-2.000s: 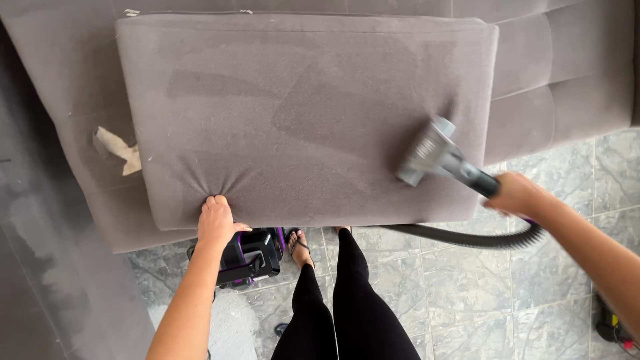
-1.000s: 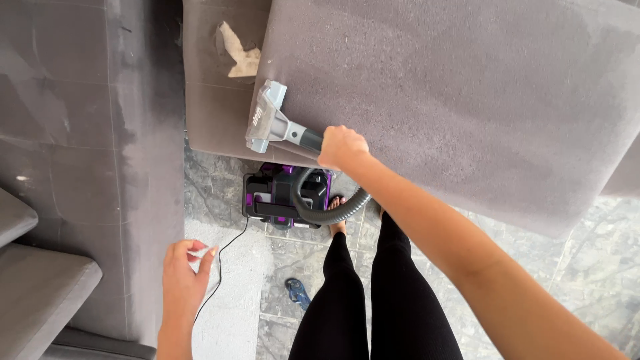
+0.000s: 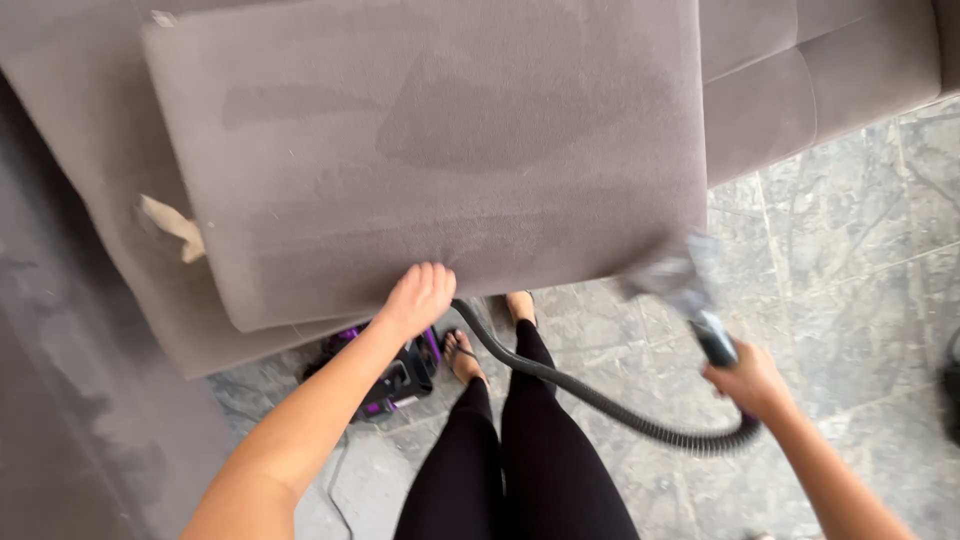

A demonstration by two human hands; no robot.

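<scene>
A large grey upholstered cushion (image 3: 450, 150) lies on the sofa, with darker patches on its fabric. At its near edge my left hand (image 3: 421, 296) grips the cushion, the fingertips curled over the fabric. My right hand (image 3: 746, 375) is closed around the handle of a vacuum upholstery nozzle (image 3: 675, 274), which is motion-blurred at the cushion's near right corner. Whether the nozzle touches the fabric cannot be told. From the handle a ribbed grey hose (image 3: 600, 405) loops back left toward a black and purple cleaning machine (image 3: 397, 375), partly hidden under the cushion's edge and my left forearm.
The grey sofa seat (image 3: 847, 82) extends behind and to the right. A beige scrap (image 3: 174, 225) lies left of the cushion. A power cord (image 3: 337, 480) runs over the marbled tile floor (image 3: 840, 247). A dark object (image 3: 951, 382) stands at the far right edge. My feet are near the machine.
My right hand has carried the nozzle from the cushion's left end to its near right corner. My left hand, raised off the cushion one second ago, now holds its near edge. The view has shifted.
</scene>
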